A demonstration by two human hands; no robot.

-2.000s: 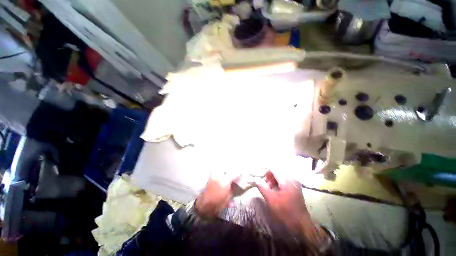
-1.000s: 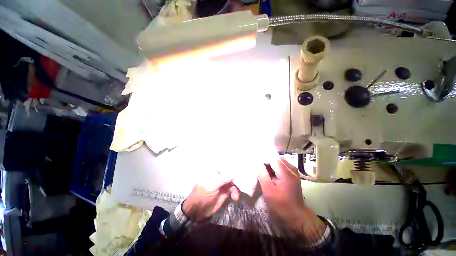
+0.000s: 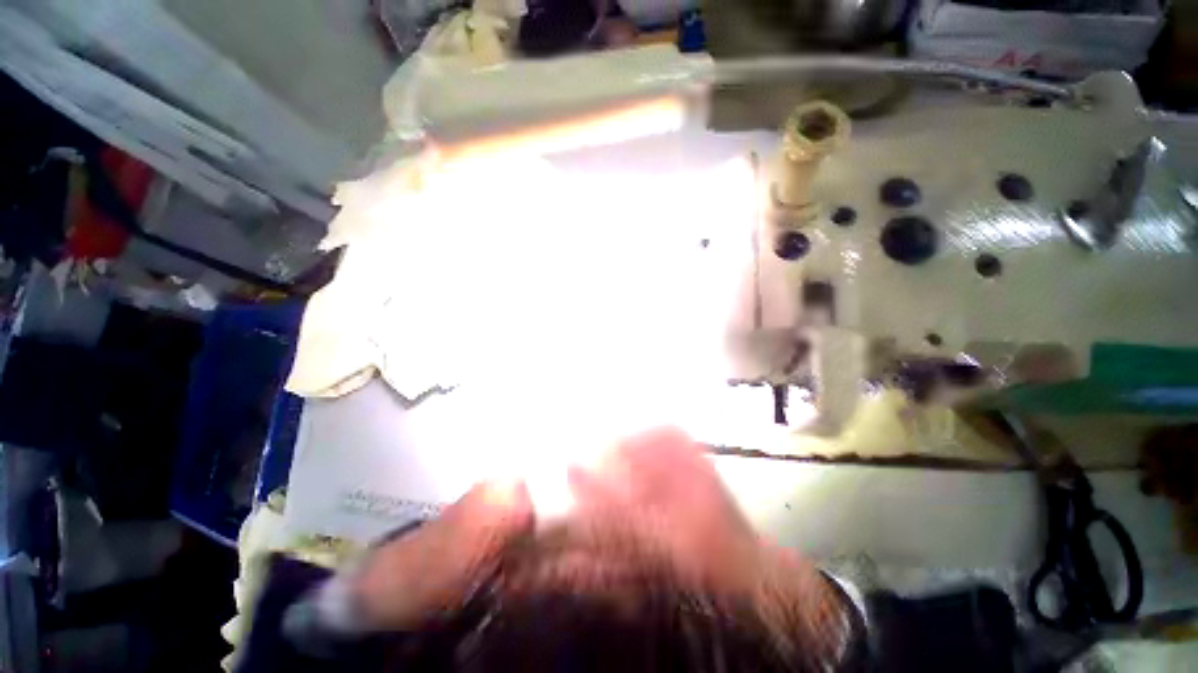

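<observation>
My left hand (image 3: 453, 546) and my right hand (image 3: 677, 506) are close together at the table's front edge, left of the machine's needle area. Both are blurred, washed out by glare and partly covered by hair. A white patch lies between the fingertips; whether they grip fabric cannot be told. White fabric pieces (image 3: 335, 348) lie left of the sewing machine head (image 3: 953, 296), mostly lost in the lamp's glare. The needle and presser foot cannot be made out.
The lamp shade (image 3: 565, 118) hangs above the fabric. Black-handled scissors (image 3: 1084, 559) lie at the right front. A blue crate (image 3: 237, 408) stands left of the table (image 3: 361, 460). Cream fabric hangs at the front left edge. A green panel (image 3: 1143, 375) is at the right.
Both hands have come closer to me, and my right hand has moved left, away from the needle area. The view has shifted slightly.
</observation>
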